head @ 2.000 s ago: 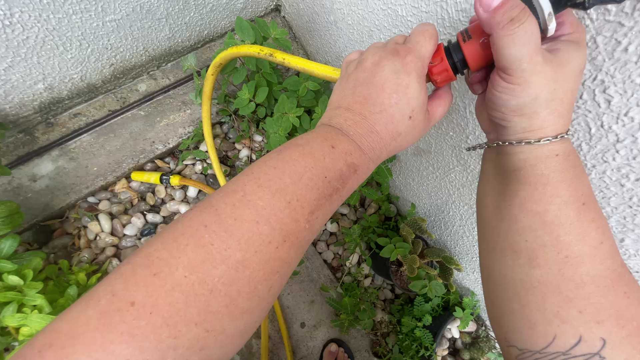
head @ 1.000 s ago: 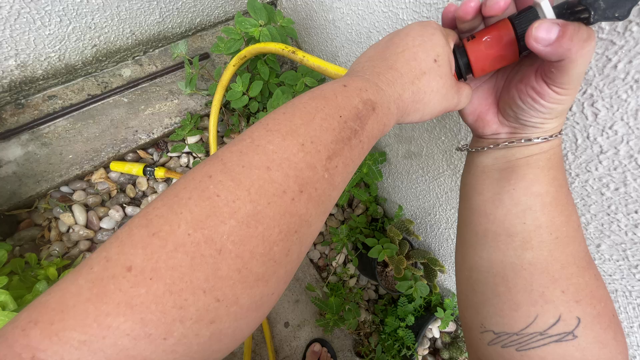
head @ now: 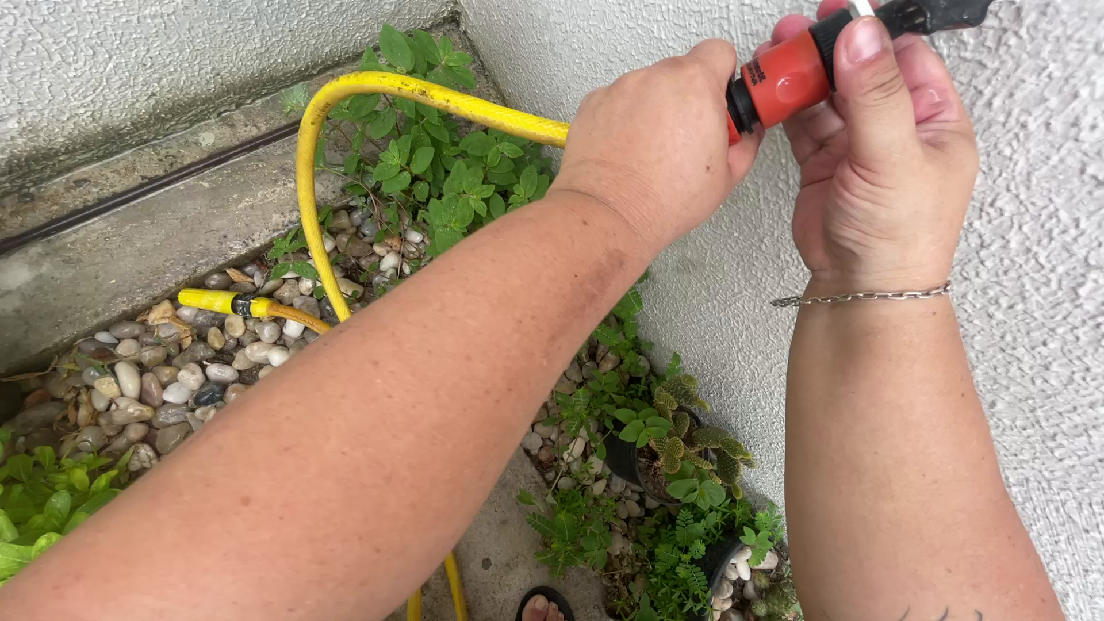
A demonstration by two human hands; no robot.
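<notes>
My left hand [head: 651, 134] is closed around the end of a yellow garden hose [head: 448, 105], where it meets a hose connector. A little of a red collar shows beside its fingertips. My right hand [head: 888, 164], with a chain bracelet at the wrist, holds the red and black hose connector [head: 785, 79] between thumb and fingers, close to my left hand. A black fitting [head: 936, 15] and a small white part [head: 861, 8] adjoin the connector at the top right. What the black fitting joins beyond my fingers is partly hidden.
Textured white walls [head: 1035, 259] meet in a corner. A yellow hose nozzle [head: 207, 300] lies on pebbles [head: 177, 392] beside a concrete ledge [head: 147, 233]. Leafy plants [head: 470, 185] and a potted cactus [head: 681, 431] stand along the wall. A sandalled foot [head: 543, 605] shows below.
My left hand has moved up over the red collar, which showed plainly beside it two seconds ago. My right thumb and fingers have shifted their hold on the connector.
</notes>
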